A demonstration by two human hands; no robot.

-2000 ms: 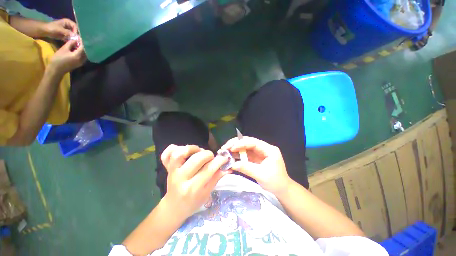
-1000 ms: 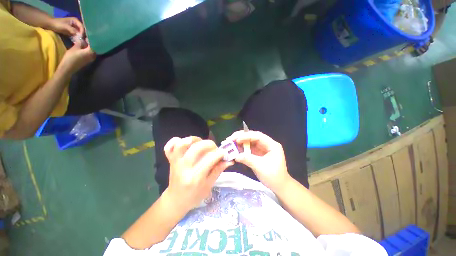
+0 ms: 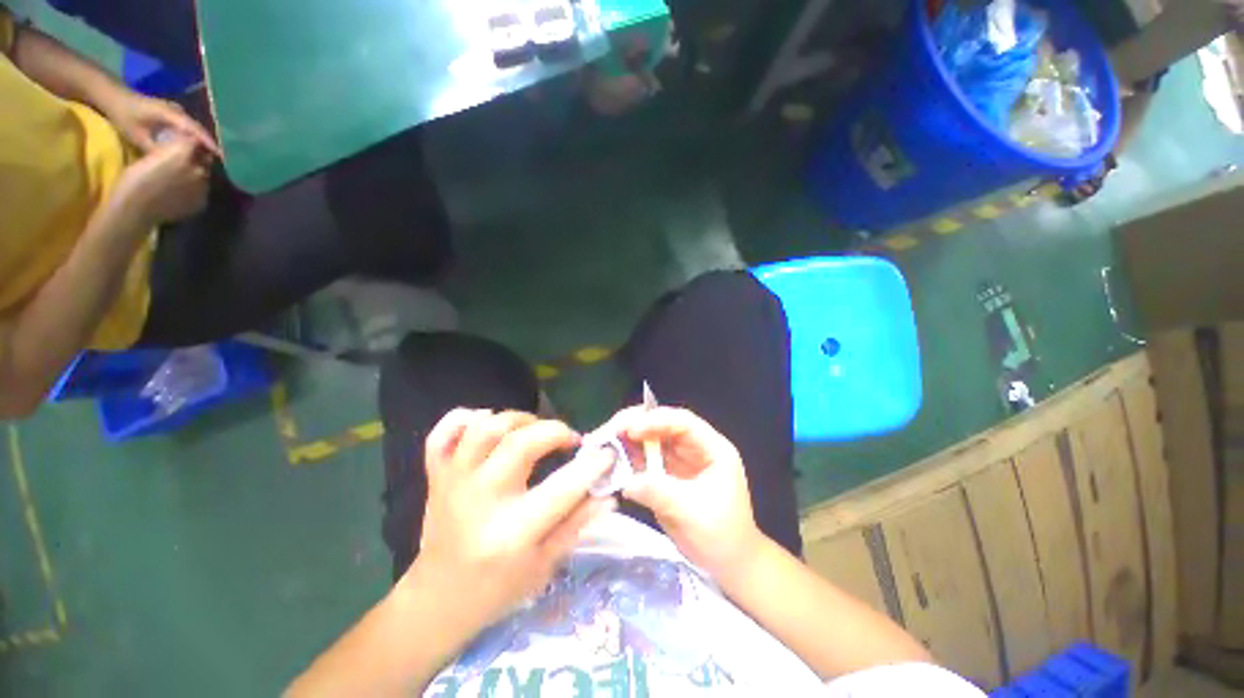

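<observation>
A small whitish plastic housing (image 3: 609,466) is held between my two hands above my lap, partly hidden by fingers. My left hand (image 3: 494,494) grips it with thumb and fingertips. My right hand (image 3: 689,477) touches its right side and holds a thin pale hand tool (image 3: 652,434), whose pointed metallic tip sticks up past the fingers. The contact between tool and housing is too small to tell.
A green-topped worktable (image 3: 328,102) at upper left bears several housings (image 3: 532,30). A person in yellow works beside it. A blue stool (image 3: 846,348) stands by my right knee, a blue waste bin (image 3: 900,123) beyond. Cartons (image 3: 1010,505) stand at right, blue crates (image 3: 164,396) at left.
The view has tilted up and right, showing more table with housings on it. The housing has turned in my fingers. Both hands still hold it, with the tool in my right.
</observation>
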